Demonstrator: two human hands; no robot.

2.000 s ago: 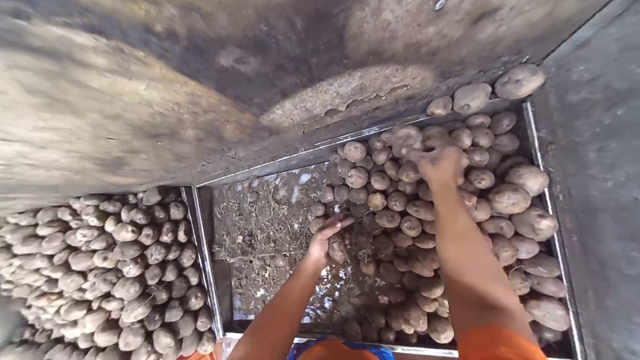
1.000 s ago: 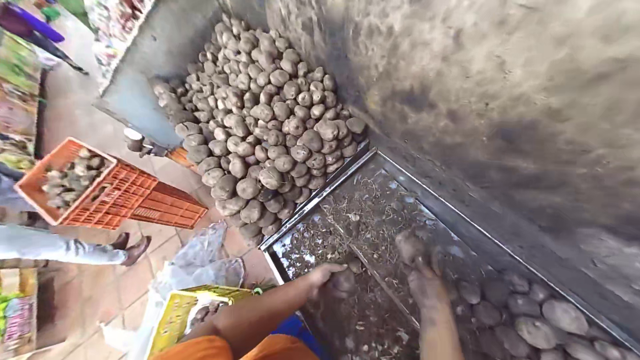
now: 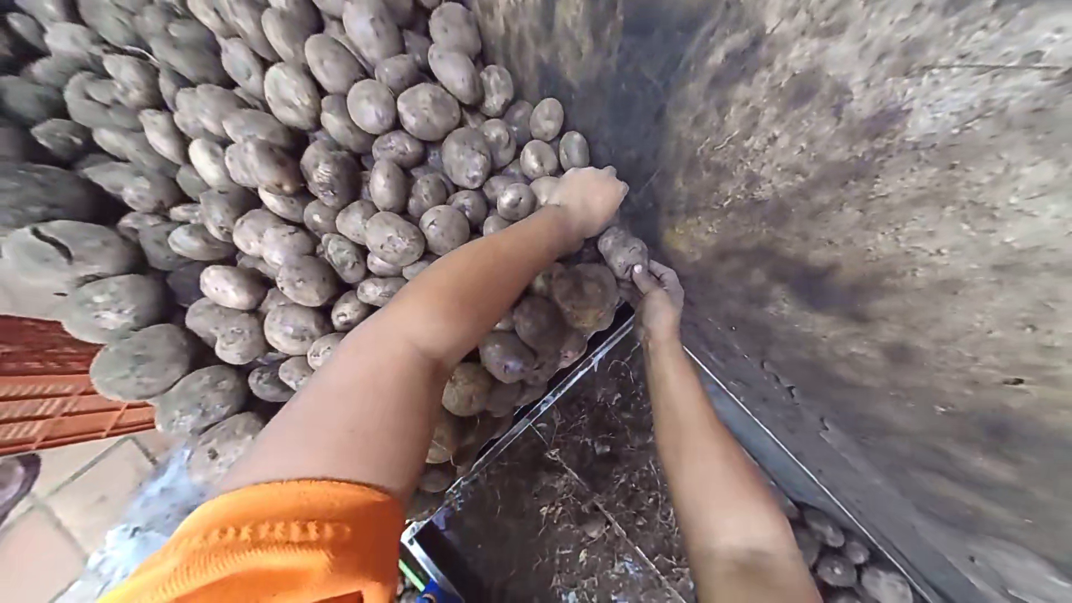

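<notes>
A large heap of potatoes (image 3: 394,239) fills the left and upper middle of the view. At its right edge, by the wall corner, my left hand (image 3: 590,199) rests on the potatoes, knuckles up; its fingertips are hidden. Just below and to the right, my right hand (image 3: 660,293) has its thumb and fingers around a dusty potato (image 3: 622,251) at the edge of the heap. Beneath the hands, more potatoes lean along the metal edge of a divider (image 3: 544,402).
A stained wall (image 3: 879,209) rises at the right. Below the divider lies a compartment floor (image 3: 586,494) with dirt and dry roots. More potatoes (image 3: 837,569) lie at the bottom right. An orange plastic crate (image 3: 67,385) stands on the tiled floor at the left.
The view has swung left and closer to the heap. Both hands have moved from above the dirty compartment floor to the heap's corner by the wall.
</notes>
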